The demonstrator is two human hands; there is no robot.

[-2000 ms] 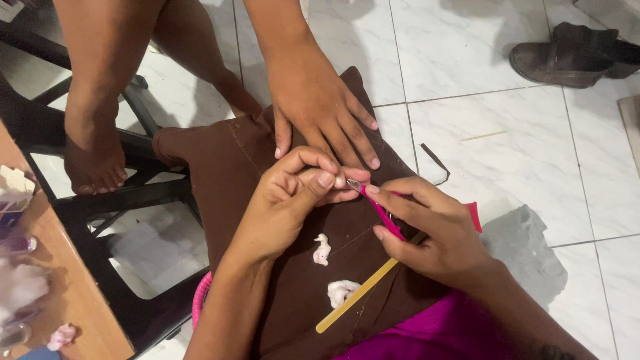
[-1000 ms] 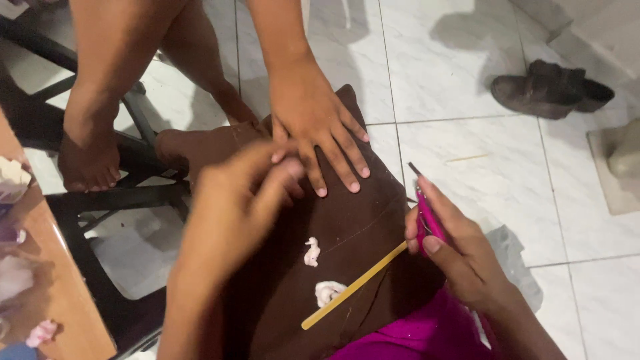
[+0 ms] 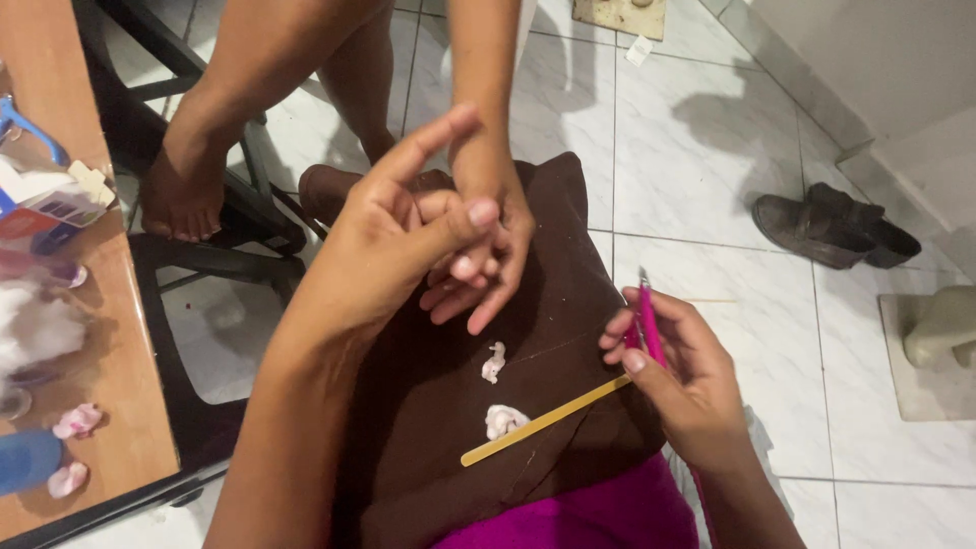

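My left hand (image 3: 404,236) is raised over the brown cushion (image 3: 564,252), its index finger stretched out and its thumb against or just over the fingers of another person's hand (image 3: 499,229); whether it grips them is hidden. In my right hand (image 3: 679,366) is a pink metal cuticle nipper (image 3: 646,320), tip pointing away from me. A yellow nail file (image 3: 545,422) lies across the cushion, its far end by my right hand. Two used cotton wads, a small one (image 3: 494,363) and a bigger one (image 3: 505,421), rest on the cushion.
At the left, a wooden table (image 3: 145,396) holds a large cotton wad (image 3: 38,324), a blue container (image 3: 27,461) and pink-stained cotton (image 3: 76,421). The other person's foot (image 3: 183,183) rests on a black frame (image 3: 198,255). Dark shoes (image 3: 831,225) stand on the tiled floor at right.
My right hand with the nipper has moved right, away from the other person's fingers. The other person's hand lay palm down on the cushion; now its fingers are curled and turned under my left hand.
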